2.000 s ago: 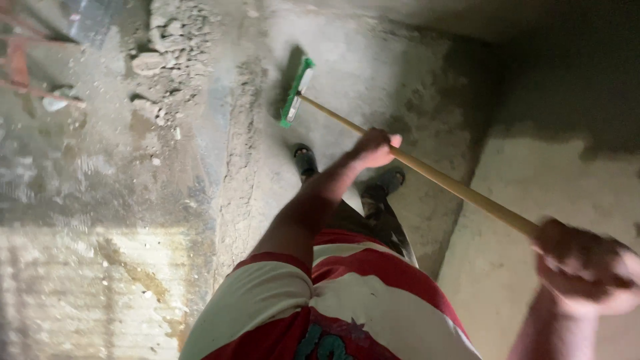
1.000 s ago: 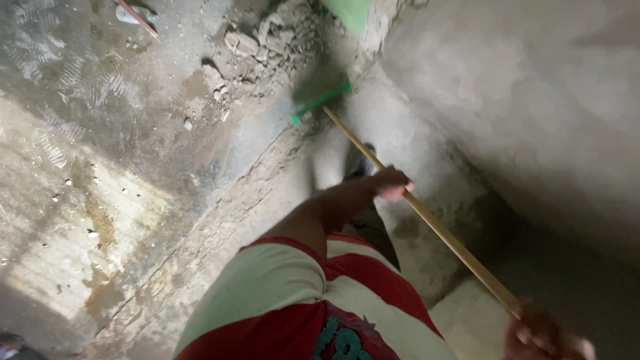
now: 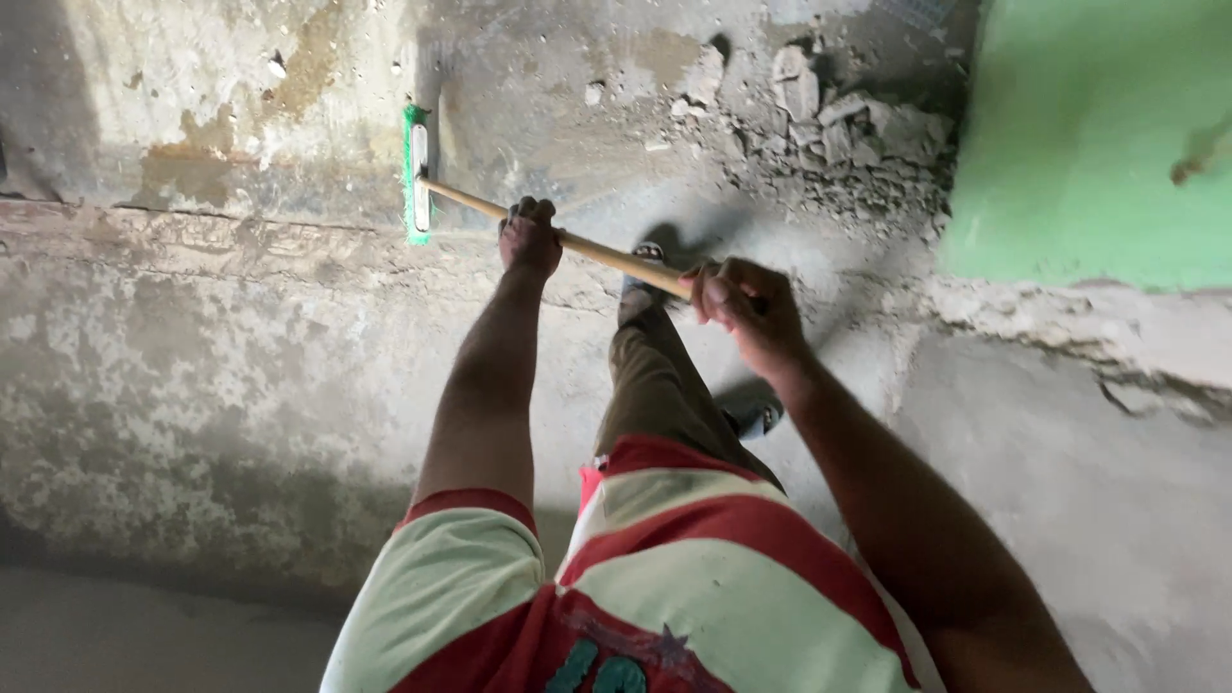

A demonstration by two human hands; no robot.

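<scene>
A push broom with green bristles and a pale head point(image 3: 420, 178) is over the concrete floor at the upper left, its head turned crosswise to the wooden handle point(image 3: 616, 258). My left hand point(image 3: 530, 237) is closed around the handle a short way from the head. Farther up the same handle, near its end, my right hand point(image 3: 746, 306) grips it, with the fingers curled over. Whether the bristles touch the floor I cannot tell.
Broken concrete rubble point(image 3: 847, 135) lies heaped at the upper right, beside a green wall panel or surface point(image 3: 1088, 144). A rough broken ridge point(image 3: 192, 236) runs along the left. My sandalled feet point(image 3: 756, 420) stand below the rubble.
The view has turned a lot. The broom head, before beside the rubble, is now well to the left of it. Both hands have stayed on the handle, and the right hand is closer to the left.
</scene>
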